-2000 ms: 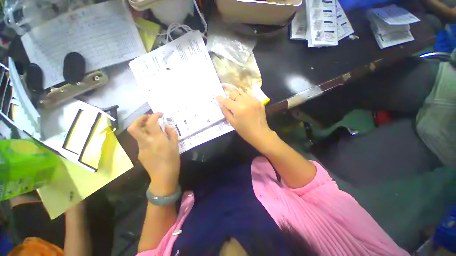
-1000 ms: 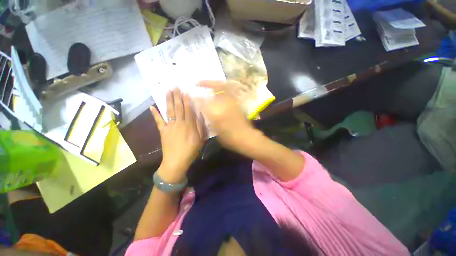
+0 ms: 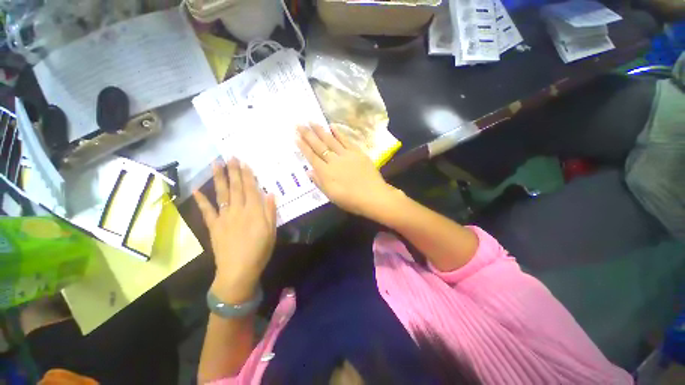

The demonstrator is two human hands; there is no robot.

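A white printed leaflet (image 3: 259,113) lies in front of me near the table's front edge, with a narrow strip of dark printed blocks along its near edge. Whether more sheets lie under it I cannot tell for sure. My left hand (image 3: 242,218) rests flat with spread fingers on the leaflet's near left edge. My right hand (image 3: 342,171) lies flat on its right side, fingers pointing up and left. Neither hand grips anything.
A clear bag (image 3: 349,98) with yellowish contents lies right of the leaflet. Folded leaflets (image 3: 475,31) and another pile (image 3: 582,30) lie back right. A tan carton (image 3: 375,16) stands behind. A metal bar (image 3: 113,141), white slotted holder (image 3: 124,203) and green plastic item (image 3: 41,259) are left.
My hands were together over the leaflet's near part a second ago; they have moved apart. The strip of dark printed blocks now shows between them.
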